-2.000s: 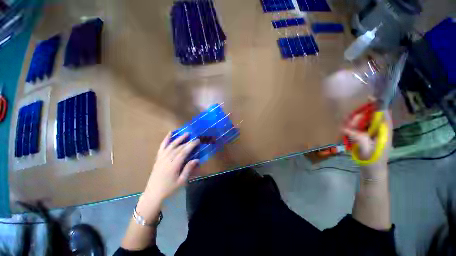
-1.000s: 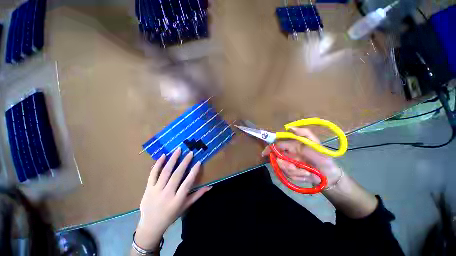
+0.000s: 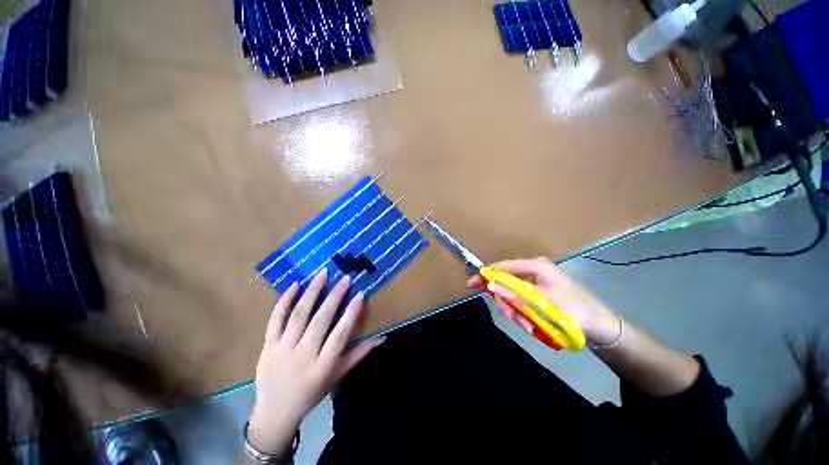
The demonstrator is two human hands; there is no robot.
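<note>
A bright blue solar cell lies flat near the table's front edge, tilted. Thin silvery ribbons run along it and stick out past its upper right edge. Small black pieces lie on its middle. My left hand rests with spread fingertips on the cell's lower edge. My right hand holds scissors with yellow and red handles. Their blades point up left, with the tips at a ribbon end beside the cell's right corner. The blades look nearly or fully closed.
Stacked dark blue cells lie on a clear sheet at the back. A smaller cell piece lies at the back right. More cells are at the left. A white squeeze bottle, loose ribbons and a dark cable are at the right.
The right hand brought the scissors from the right to the cell, then their spread handles came together. The left hand moved slightly and stays on the cell. The view shifted.
</note>
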